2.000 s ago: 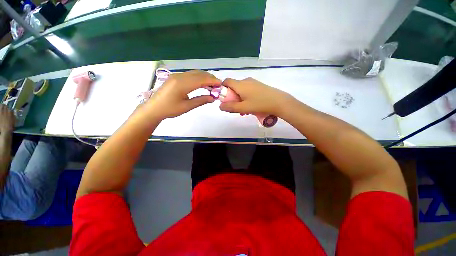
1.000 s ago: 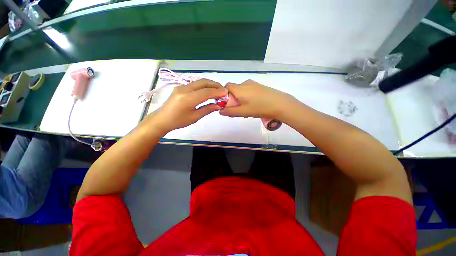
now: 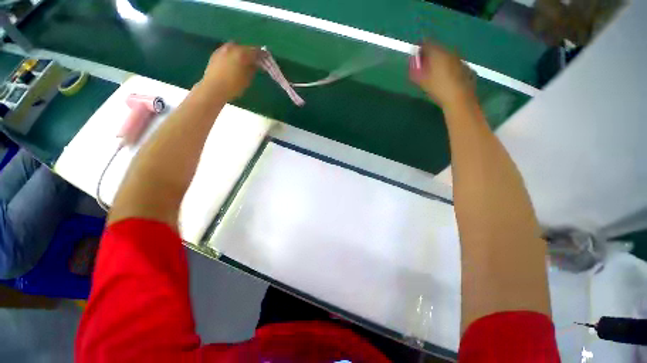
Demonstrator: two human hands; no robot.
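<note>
My left hand (image 3: 230,71) is over the green conveyor belt, closed on a bundled pink power cord (image 3: 281,76) that hangs from its fingers. My right hand (image 3: 441,71) is farther right over the belt, closed on a pink hair dryer (image 3: 417,62), of which only a small part shows. A pale length of cord stretches between the two hands, blurred in its right part. The electric screwdriver (image 3: 624,330) is at the lower right edge, its thin bit pointing left, held by neither hand.
Another pink hair dryer lies on the white surface at left, its cord trailing down. A clear bag (image 3: 573,248) is at right beside the upright white panel (image 3: 567,127). A yellow tape roll (image 3: 73,84) is at far left. A person's jeans-clad leg (image 3: 32,213) and a blue stool show below.
Both hands have moved forward from the white bench to over the belt and spread apart, carrying the dryer and its cord. The view has turned and shifted.
</note>
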